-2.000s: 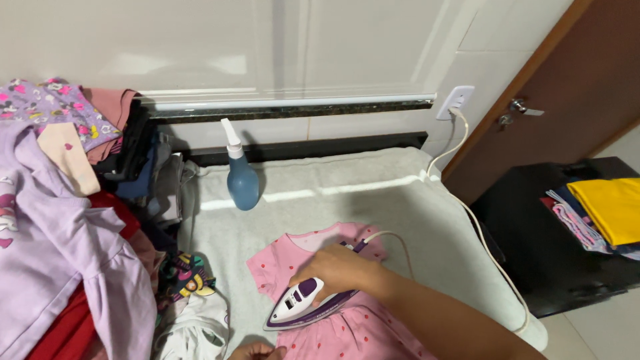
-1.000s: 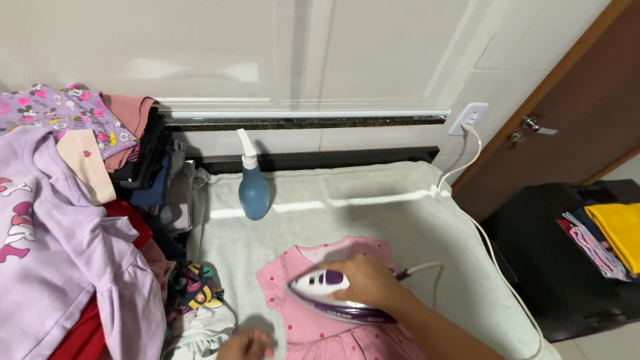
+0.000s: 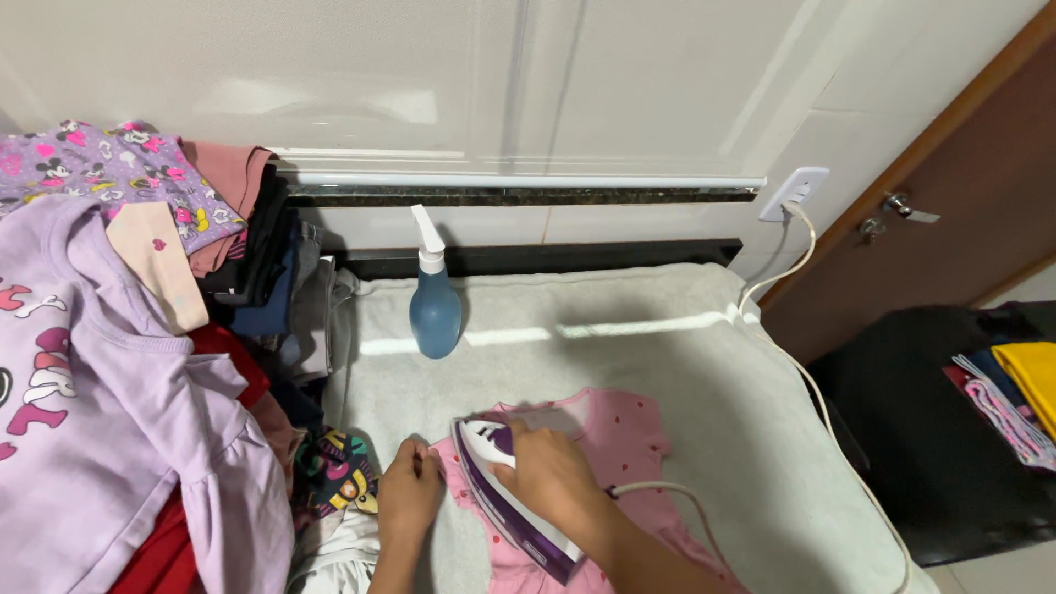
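My right hand (image 3: 549,470) is closed around the handle of a white and purple clothes iron (image 3: 503,503), whose tip points up and left over the shoulder area of a pink dotted child's dress (image 3: 623,429). The fingers of my left hand (image 3: 410,483) pinch the edge of the dress's left sleeve, just beside the iron's tip. The dress lies on a pale grey padded cloth (image 3: 660,363). A blue spray bottle with a white nozzle (image 3: 436,313) stands farther back on the cloth.
Heaped clothes, with a lilac sweatshirt (image 3: 99,396) on top, lie at the left beside a folded stack (image 3: 247,239). The iron's cord (image 3: 817,396) runs along the right edge to a wall socket (image 3: 794,195). Folded clothes (image 3: 1015,388) lie on a black surface at the right.
The iron has turned: its tip pointed left and now points up and left. My left hand has moved up to the sleeve, from below the dress's left side.
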